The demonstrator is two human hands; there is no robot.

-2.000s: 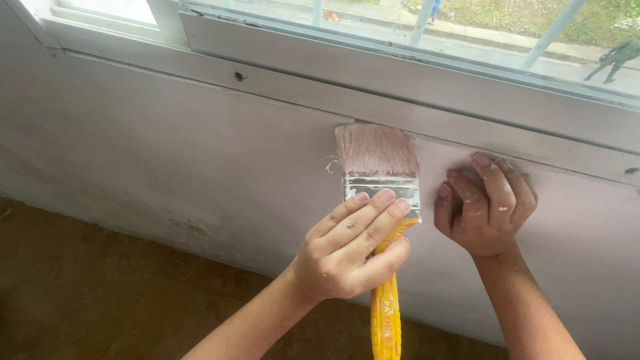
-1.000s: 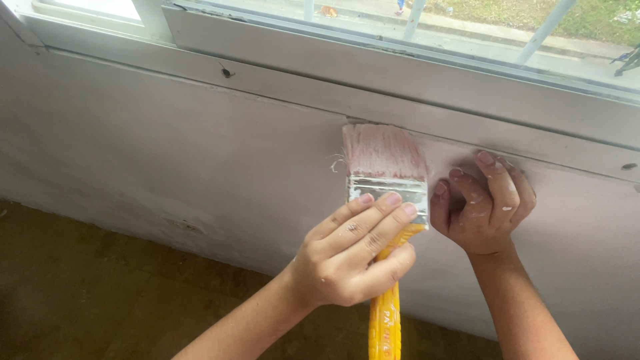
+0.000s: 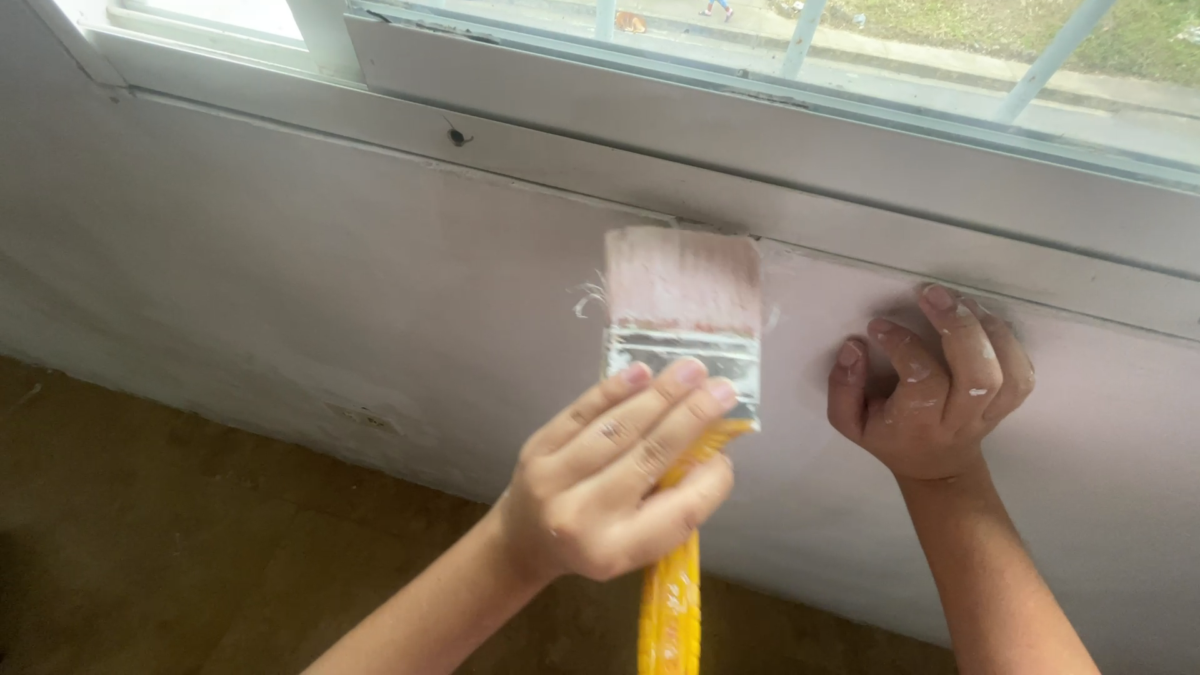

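My left hand (image 3: 623, 469) is closed on a wide paintbrush (image 3: 682, 281), with fingers over its paint-smeared metal ferrule and the yellow handle pointing down. The pale, paint-coated bristles point up at the pinkish wall (image 3: 506, 309), just below the window frame (image 3: 600, 159). Whether the bristles touch the wall cannot be told. To the right of the brush, my right hand (image 3: 933, 384) rests at the wall under the frame, its fingers curled and nothing seen in it. White paint specks mark its fingers.
Window glass (image 3: 919, 56) with bars behind it spans the top; a street, grass and part of a person show outside. A small dark hole or knob (image 3: 457, 137) marks the frame. The brown floor (image 3: 234, 525) lies at lower left, below a rough patch (image 3: 364, 416) on the wall.
The brush in my left hand has shifted slightly down, its bristle tips now a little lower from the frame's edge. My right hand has stayed at about the same place on the wall.
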